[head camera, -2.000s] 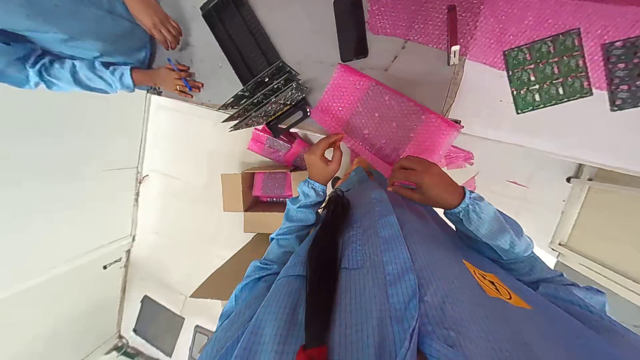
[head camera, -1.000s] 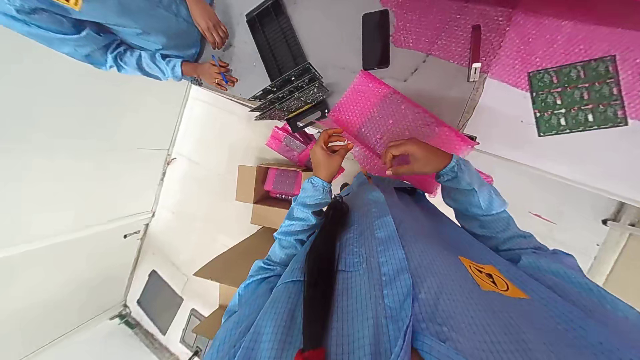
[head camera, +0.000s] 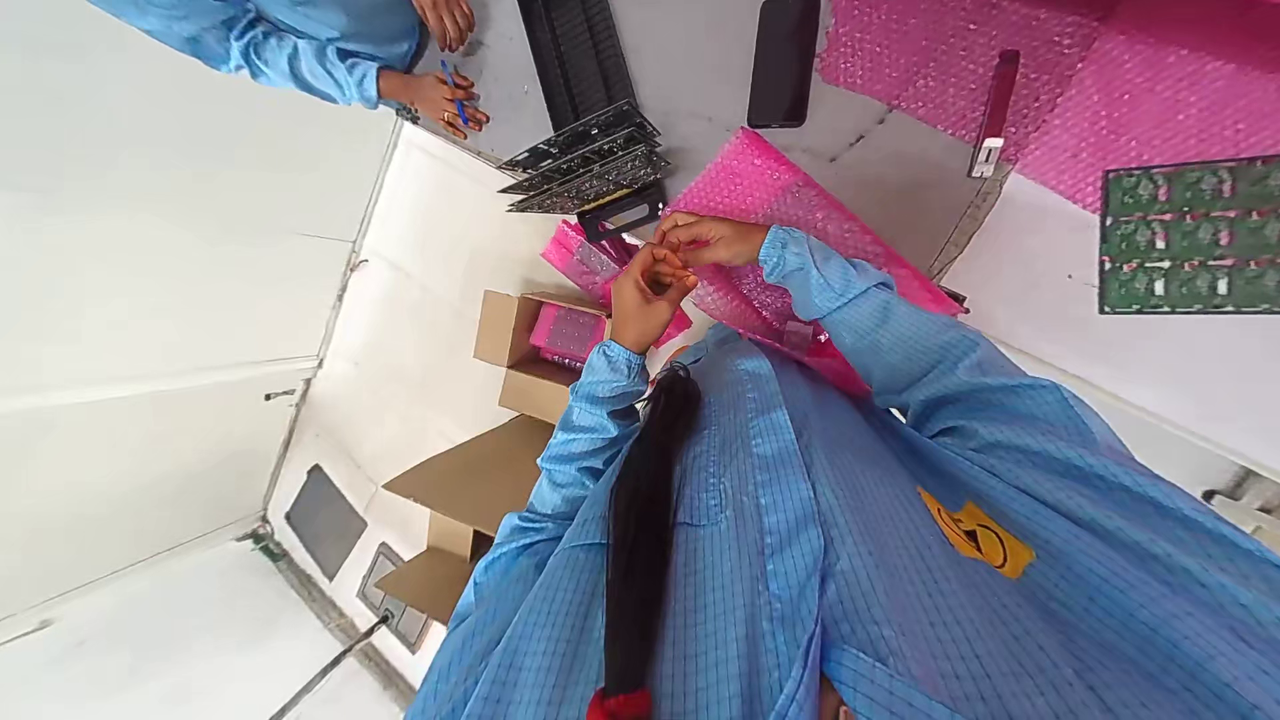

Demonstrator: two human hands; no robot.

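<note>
My left hand (head camera: 648, 295) is raised at the left edge of a pink bubble-wrap packet (head camera: 790, 215), its thumb and fingers curled together. My right hand (head camera: 712, 240) meets it there, fingertips touching or nearly touching those of the left, over the packet. Whether something small is pinched between them cannot be told. The packet lies slantwise at the table edge against my blue smock. Just beyond my hands, several circuit boards (head camera: 590, 155) stand on edge in a black slotted rack (head camera: 578, 60). Another pink bubble-wrapped bundle (head camera: 590, 262) is to the left of my hands.
A cardboard box (head camera: 535, 390) with pink-wrapped packets (head camera: 570, 332) stands at left, another open carton (head camera: 480, 475) nearer. A smartphone (head camera: 785, 62), a red-handled cutter (head camera: 996, 115), bubble-wrap sheets (head camera: 950, 60) and a green circuit-board panel (head camera: 1190, 238) lie on the table. A co-worker's hand (head camera: 445, 103) holds a blue pen.
My right hand has moved left across the pink packet to my left hand. A small whitish piece visible at my left hand one second ago can no longer be made out.
</note>
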